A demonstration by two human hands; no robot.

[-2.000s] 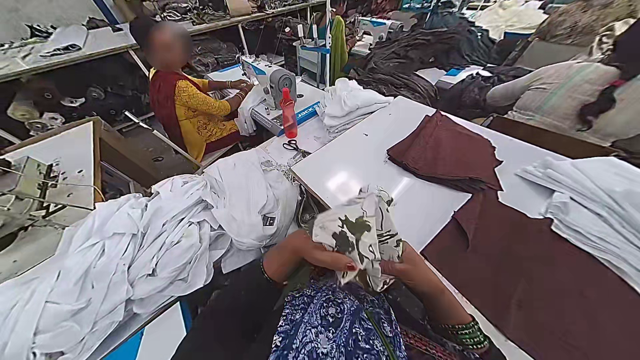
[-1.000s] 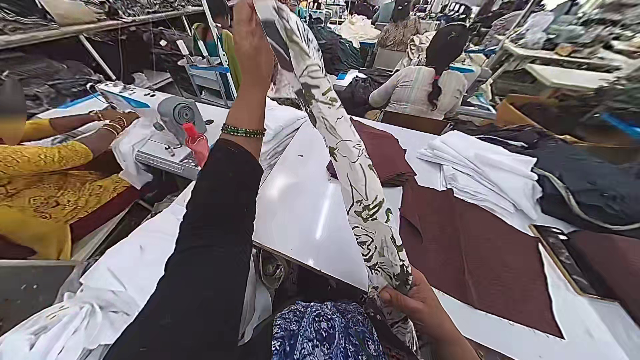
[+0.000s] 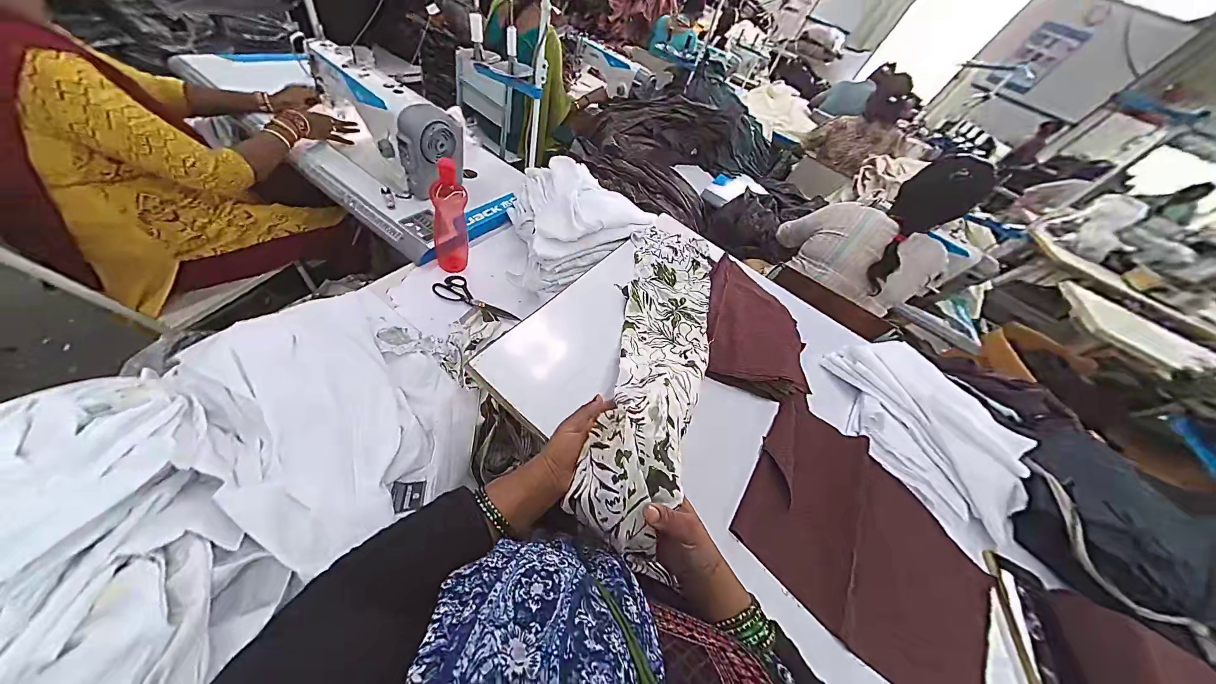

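A long strip of white fabric with a dark leaf print (image 3: 655,370) runs from the far part of the white table (image 3: 541,356) toward my body. My left hand (image 3: 570,451) grips its left edge, thumb on top. Lower down, my right hand (image 3: 686,546) holds the near part of it, where the fabric bunches up. The fingers of both hands are partly hidden under the fabric. Just right of the strip lie a folded stack of maroon cloth (image 3: 755,328) and a larger maroon piece (image 3: 864,532).
White garments (image 3: 285,408) are heaped at the left. Black-handled scissors (image 3: 470,296) and a red bottle (image 3: 449,218) stand or lie beyond the table's left corner. Folded white cloth (image 3: 575,223) is behind, more white cloth (image 3: 931,427) at right. A co-worker's hands are at a sewing machine (image 3: 389,123).
My left hand, raised high with the printed fabric a second ago, has come down near my right hand. The fabric, bunched up two seconds ago, now lies stretched out over the table.
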